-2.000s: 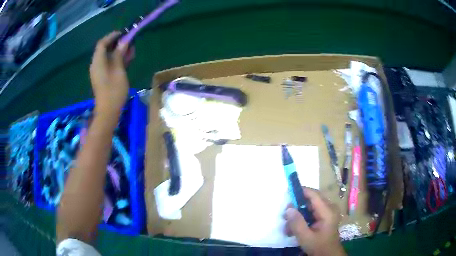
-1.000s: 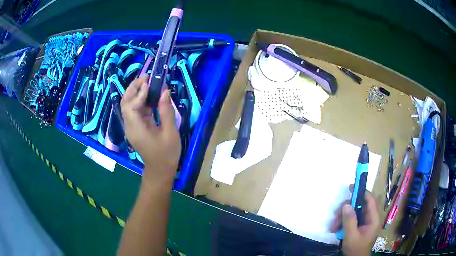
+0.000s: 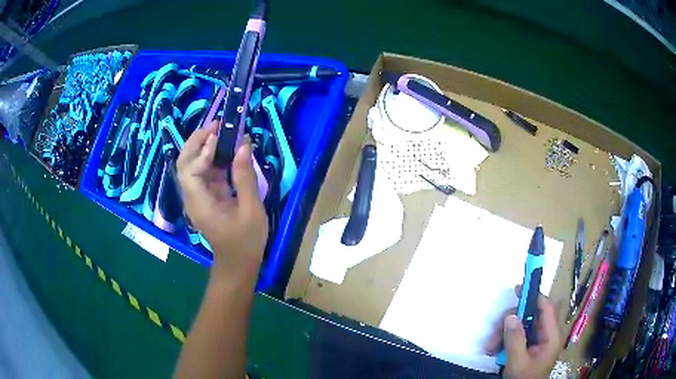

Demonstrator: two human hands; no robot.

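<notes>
My left hand holds a black pen with a pink-purple side upright over the blue bin, its small buttons facing me and its dark tip at the top edge. My right hand holds a black pen with a light-blue side over the white paper sheet, its dark tip pointing up and away. The blue bin holds many blue-black pens or housings and some pink ones.
The cardboard tray holds a purple-black housing, a black housing piece, a white ring, small screws, tweezers, a pink tool and a blue electric screwdriver. A box of light-blue parts stands left.
Since two seconds ago, the view has shifted left and my left hand has brought the pink-purple pen over the blue bin. Over the last second both hands have stayed nearly still.
</notes>
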